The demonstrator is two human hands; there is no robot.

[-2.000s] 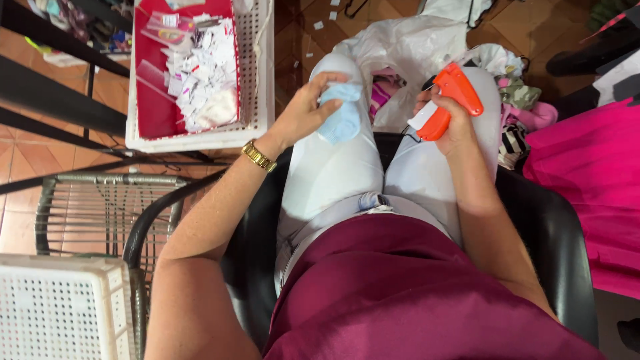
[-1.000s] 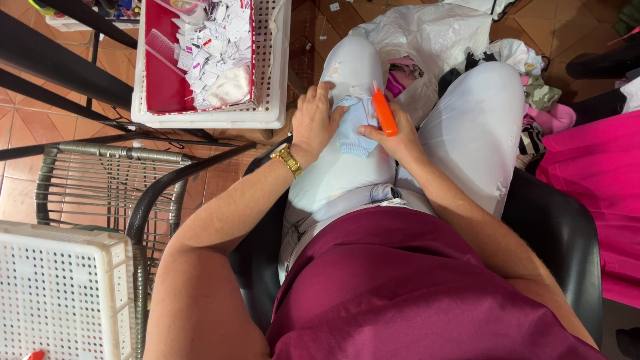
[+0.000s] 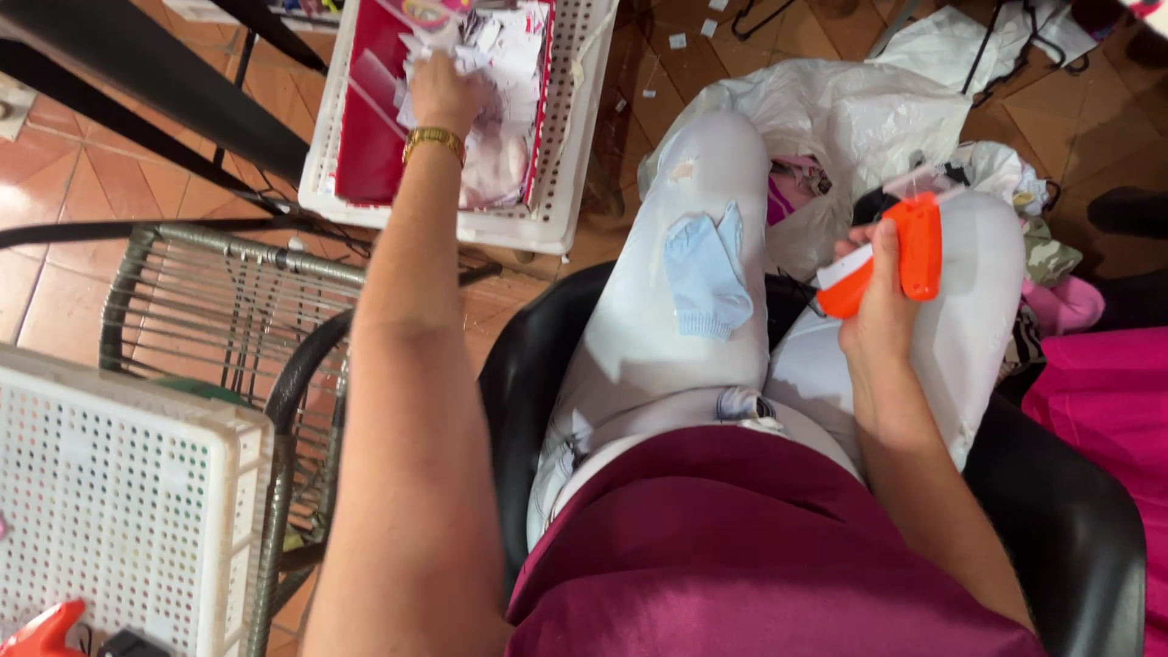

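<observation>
A pair of small light-blue socks or mittens (image 3: 707, 274) lies flat on my left thigh, touched by neither hand. My left hand (image 3: 444, 91), with a gold watch on its wrist, reaches into a red box (image 3: 370, 137) among many small white paper tags (image 3: 516, 46); its fingertips are partly hidden by the tags, and whether they grip one is unclear. Above my right thigh, my right hand (image 3: 871, 274) is closed around an orange and white tagging gun (image 3: 920, 246), its tip pointing away from me.
The red box stands in a white perforated crate (image 3: 557, 173). A corded chair (image 3: 210, 301) and another white crate (image 3: 109, 493) are at the left. A white plastic bag (image 3: 821, 109) with clothes lies beyond my knees; pink fabric (image 3: 1113, 401) hangs at the right.
My left hand has left the blue item on the thigh and moved up and left into the red box. My right hand has drawn back rightward from the item with the tagging gun.
</observation>
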